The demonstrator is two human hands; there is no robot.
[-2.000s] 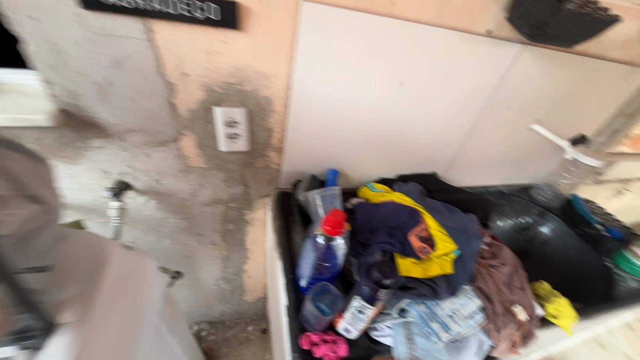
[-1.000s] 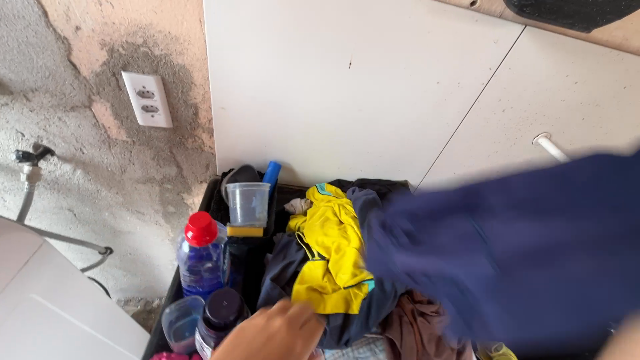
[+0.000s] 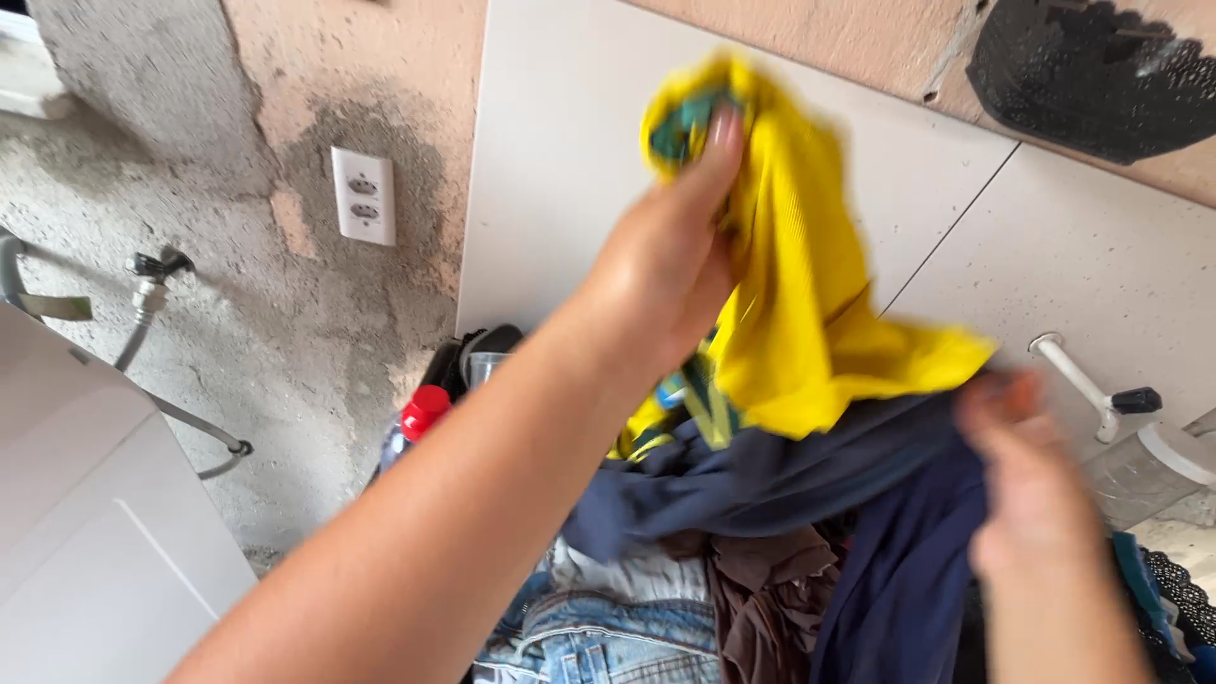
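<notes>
My left hand grips a yellow garment by its top edge, where a green lining shows, and holds it up in front of the white wall panel. At the right, my right hand, blurred, is closed on a dark navy garment that hangs down from it. A dark grey-blue cloth stretches below the yellow one toward that hand. Beneath lie light blue denim and a crumpled brown garment.
A bottle with a red cap stands behind my left forearm. A white tap juts from the panel at the right, above a clear plastic container. On the left wall are a socket and a valve with a hose. A white appliance stands at lower left.
The yellow garment, on the pile one second ago, is now raised in my left hand. The navy garment, spread across the right side then, now hangs lower from my right hand.
</notes>
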